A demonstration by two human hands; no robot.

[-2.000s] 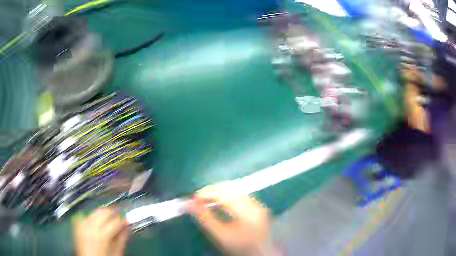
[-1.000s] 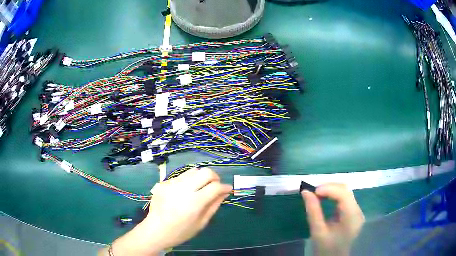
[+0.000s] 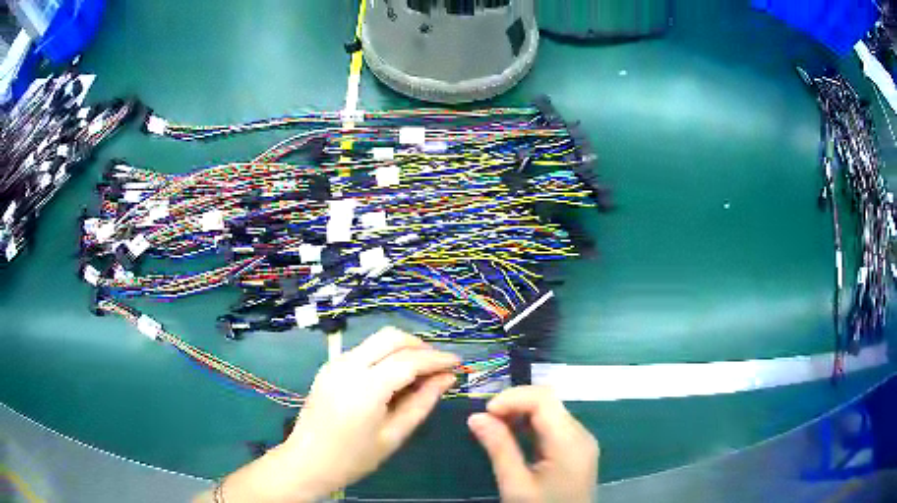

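Note:
A wire harness (image 3: 231,375) runs along the front of the table, from small black plugs at its left end into my left hand (image 3: 369,413). My left thumb and fingers close on its wires. Beyond my fingertips, coloured wires meet a black connector housing (image 3: 521,368) at the left end of the white strip (image 3: 679,379). My right hand (image 3: 541,447) is just below the housing, thumb and forefinger brought together near the wire ends. Whether a thin wire is between these fingertips cannot be told. Part of the harness is hidden behind my left hand.
A large harness pile (image 3: 393,226) lies behind my hands. A round grey machine (image 3: 448,59) stands behind it. Darker harness bundles lie at the left (image 3: 44,147) and right (image 3: 866,196). Yellow line tape (image 3: 354,74) crosses the table. Blue bins show in both far corners.
The view has swung from the table's right side to the pile. My right hand has moved left from the strip to the wire ends. The small black piece in its fingertips no longer shows there.

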